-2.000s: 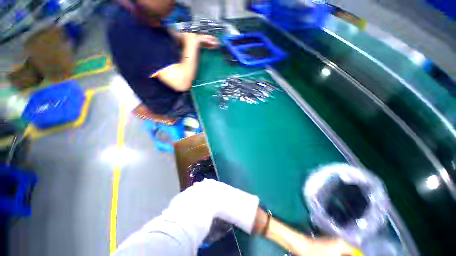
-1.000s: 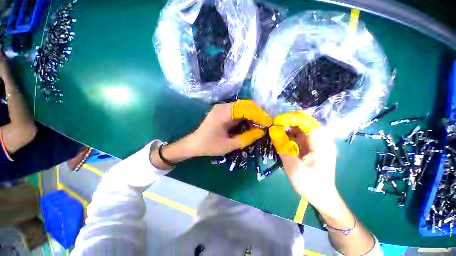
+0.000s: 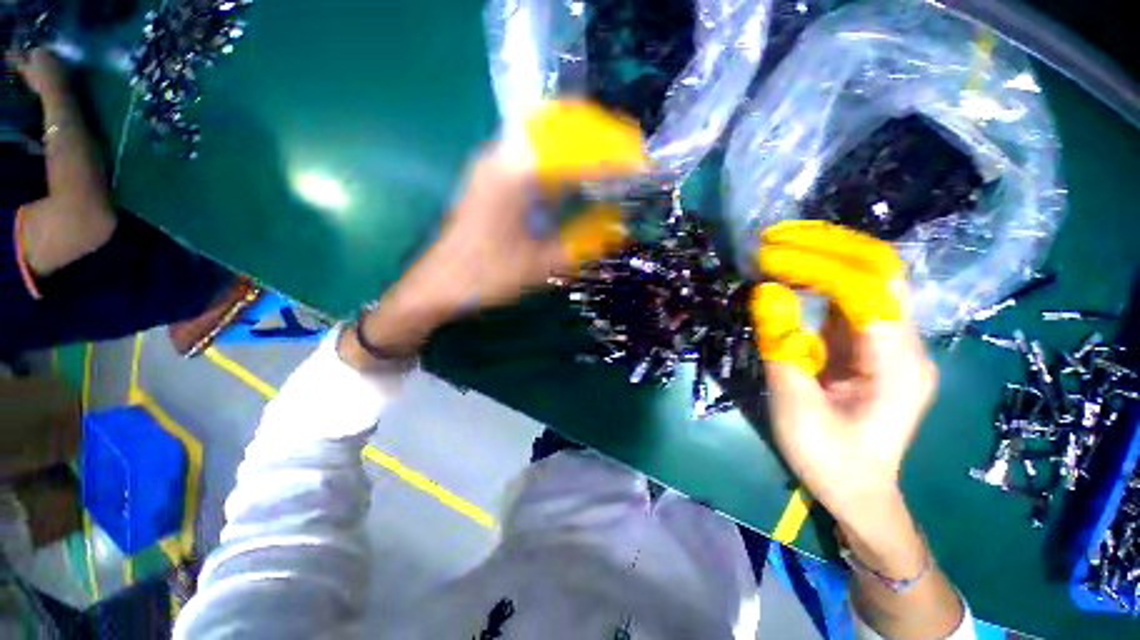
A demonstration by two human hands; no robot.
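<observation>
My left hand (image 3: 506,219), with yellow-orange finger cots, is blurred at the lower rim of the left clear bag (image 3: 523,56). Its thumb and fingers are apart, but I cannot tell whether a tiny part is between them. My right hand (image 3: 850,388), also in finger cots, is curled at the lower-left rim of the right clear bag (image 3: 1044,188). Its thumb and index tips are close together and any part there is too small to see. Small dark parts (image 3: 919,169) fill the right bag. A pile of black-silver pieces (image 3: 669,300) lies between my hands.
Loose black-silver parts (image 3: 1056,406) lie at right beside a blue tray (image 3: 1090,563). Another parts pile (image 3: 181,63) is at upper left, near a neighbouring worker's arm (image 3: 75,188). The bench edge runs below my hands.
My hands were together at the fingertips and are now apart, the left up and left, the right lower right. The pile between them shows more. The view has shifted, moving the bags up and right.
</observation>
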